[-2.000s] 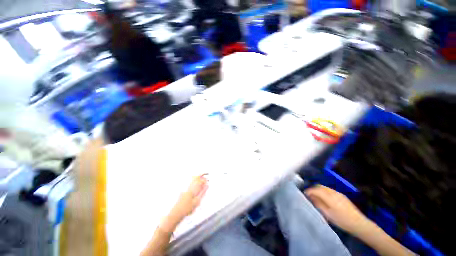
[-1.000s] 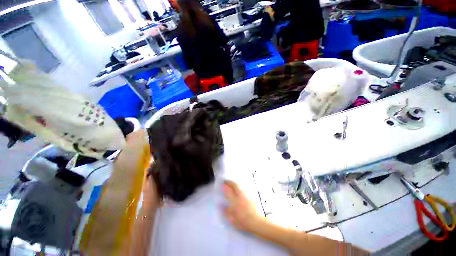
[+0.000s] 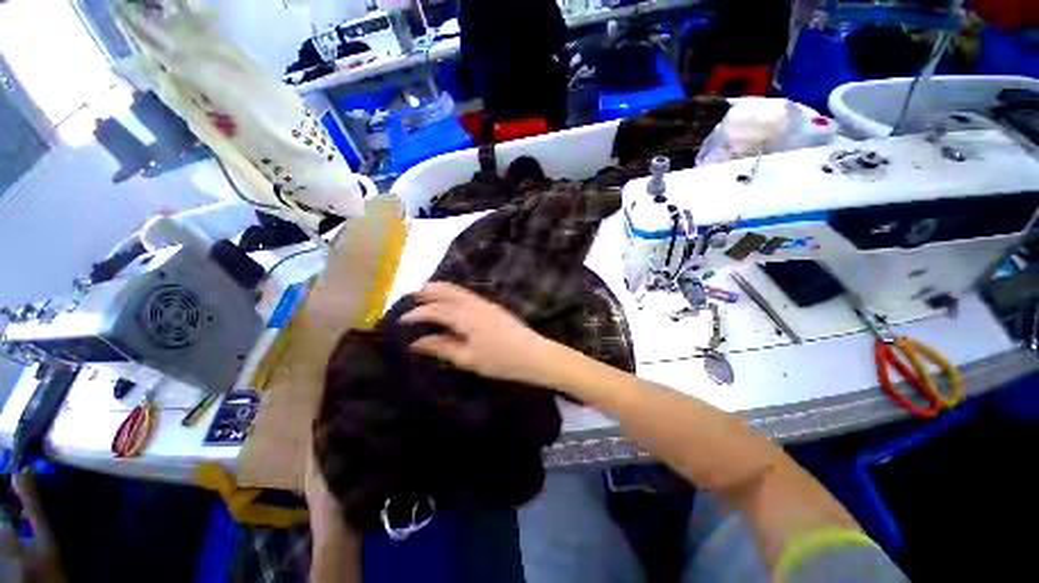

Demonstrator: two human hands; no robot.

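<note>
The dark plaid garment piece (image 3: 444, 421) is bunched over the table's front edge, left of the machine. More plaid cloth (image 3: 536, 251) spreads behind it across the table. My right hand (image 3: 484, 330) lies on top of the bunch with bent fingers gripping the cloth. My left hand (image 3: 330, 530) shows only its wrist and forearm at the bottom; its fingers are hidden by the cloth. The white sewing machine's needle end (image 3: 672, 251) stands to the right of the cloth, and no cloth is seen under its foot.
Red-and-yellow scissors (image 3: 911, 376), tweezers (image 3: 766, 308) and a dark phone (image 3: 803, 281) lie right of the needle. A cardboard extension (image 3: 325, 342) is at left, beside another machine (image 3: 171, 319). A white tub (image 3: 456, 177) holds plaid cloth behind. People are in the background.
The view has shifted since the blurred earlier frames. The dark cloth held up between my arms is now a larger bunch at the table's front edge, with my right hand on top.
</note>
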